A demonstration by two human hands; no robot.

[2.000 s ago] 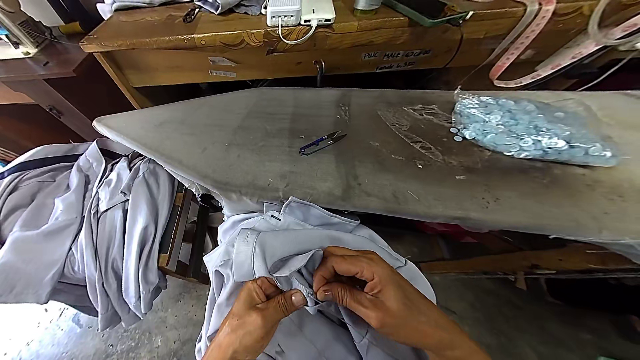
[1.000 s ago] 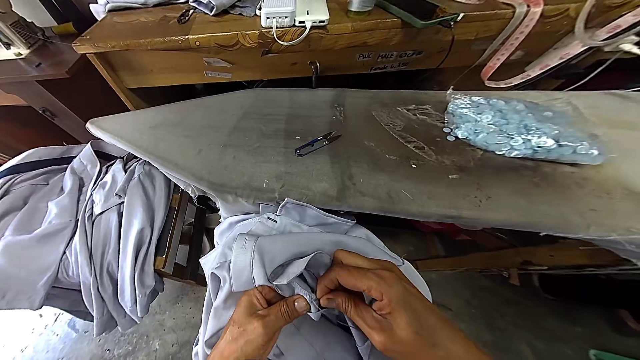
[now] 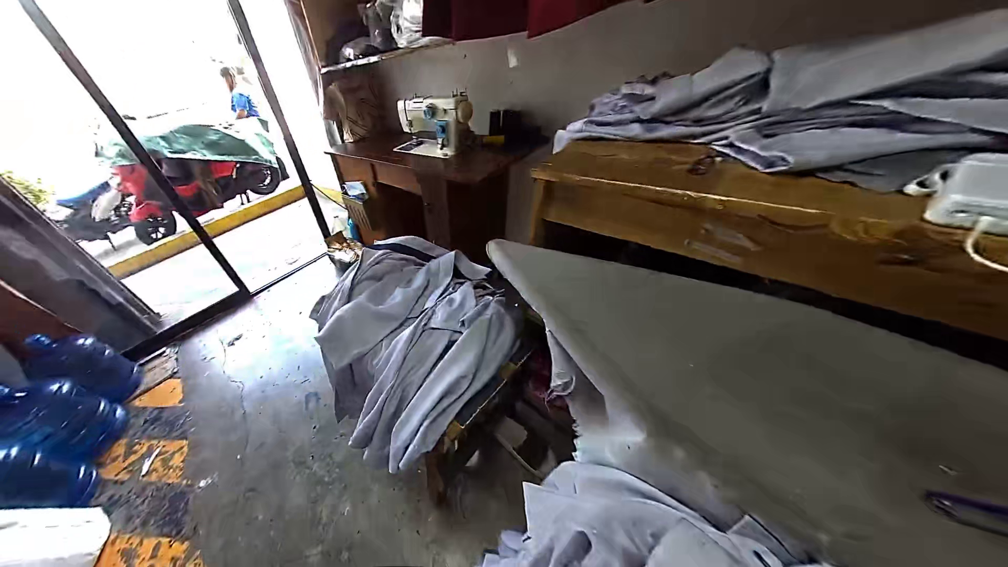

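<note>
Neither my left hand nor my right hand shows in the head view. At the bottom edge lies part of a light grey garment, bunched against the near side of the cloth-covered ironing board. Thread snips rest on the board at the right edge, partly cut off by the frame. More light grey garments are heaped over a low wooden bench left of the board's narrow end.
Behind the board stands a wooden table with grey cloth and a white adapter. A sewing machine sits on a brown desk. Blue water jugs stand left, near a glass door; a person is outside.
The view has swung far to the left, toward the door. Both hands, which held the grey garment in the earlier frames, are out of view, as is the bag of buttons.
</note>
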